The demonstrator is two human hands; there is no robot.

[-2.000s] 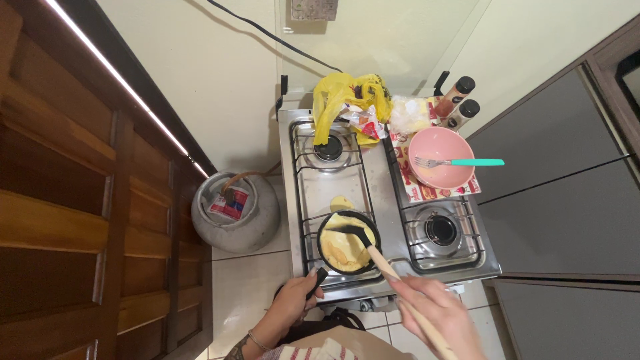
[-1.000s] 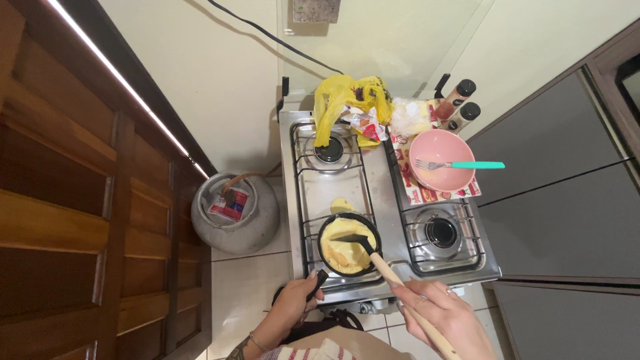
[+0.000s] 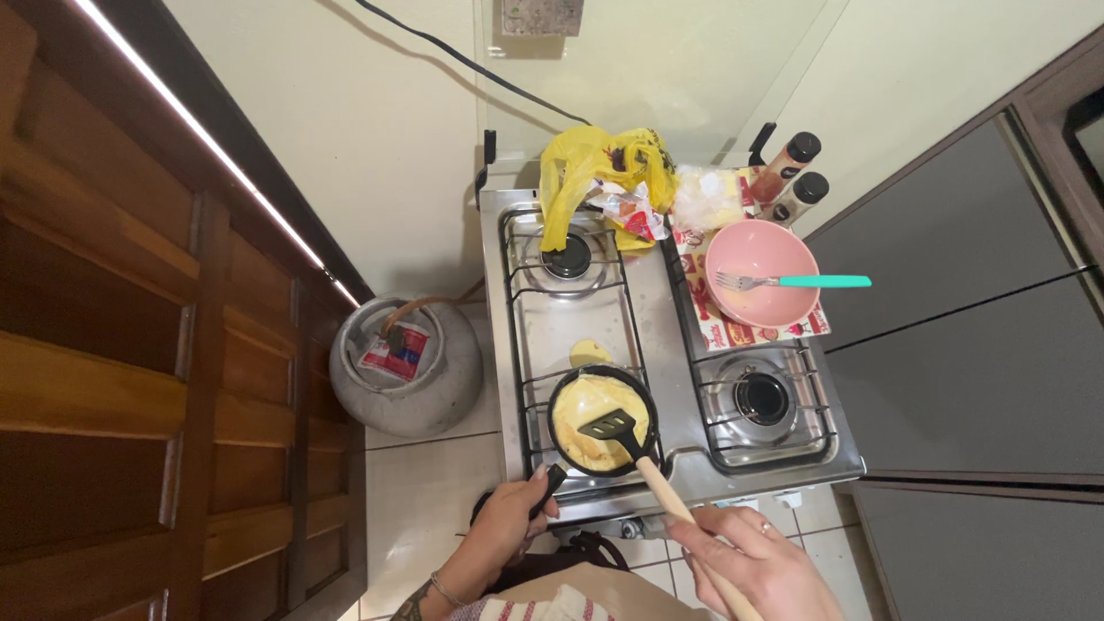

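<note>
My left hand [image 3: 509, 522] grips the black handle of a small frying pan [image 3: 553, 431] on the front left burner. A pale yellow omelette [image 3: 595, 405], browned in patches at its lower side, covers the pan's bottom. My right hand [image 3: 746, 552] holds the light wooden handle of a slotted black spatula [image 3: 608, 425]; its head lies over the omelette. A yellow spill [image 3: 590, 352] rests on the stove top just behind the pan.
On the stove [image 3: 660, 345] a yellow plastic bag [image 3: 565, 172] partly covers the back left burner. At right are a pink bowl [image 3: 763, 246] with a turquoise-handled fork [image 3: 819, 281] across it and two shakers [image 3: 787, 168]. A gas cylinder [image 3: 440, 388] stands left of the stove.
The spatula head has shifted over the omelette, with its slots now showing. The omelette, folded and bunched two seconds ago, lies flatter in the pan. My left hand has stayed on the pan handle.
</note>
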